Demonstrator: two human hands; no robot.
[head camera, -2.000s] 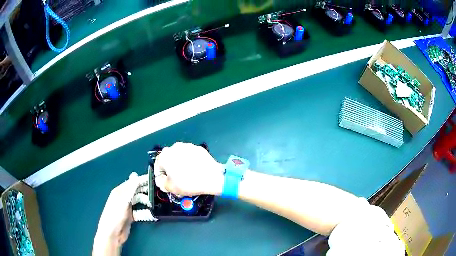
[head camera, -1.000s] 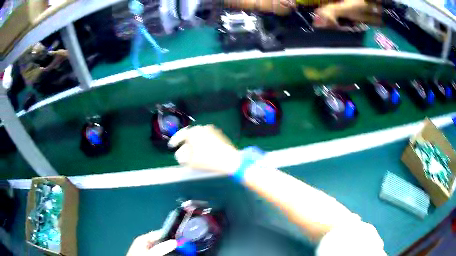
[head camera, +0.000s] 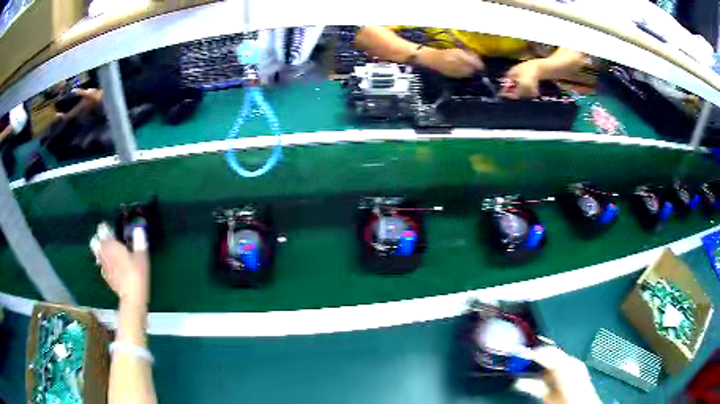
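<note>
My left hand (head camera: 125, 267) reaches over the conveyor at the far left. Its fingers and thumb are on the near left side of a black housing (head camera: 150, 222) with a dark round part. My right hand (head camera: 562, 374) is at the lower right, cut off by the bottom edge. It holds another black housing (head camera: 469, 347) at its near right side, over the green bench. This housing has a silver round part, a blue cylinder and reddish wires; it is slightly blurred, and its circuit board cannot be made out.
Several similar units (head camera: 393, 235) stand along the green conveyor behind a white rail (head camera: 316, 317). Cartons of green boards stand left (head camera: 96, 359) and right (head camera: 634, 306), with a ribbed tray (head camera: 625, 360) by the right one. A blue loop (head camera: 254, 170) hangs ahead. Another person's hands (head camera: 525, 77) work across the line.
The bench housing has moved right and is now in my right hand; my left hand held it before. My right hand has left the conveyor, and my left hand has gone to its leftmost unit.
</note>
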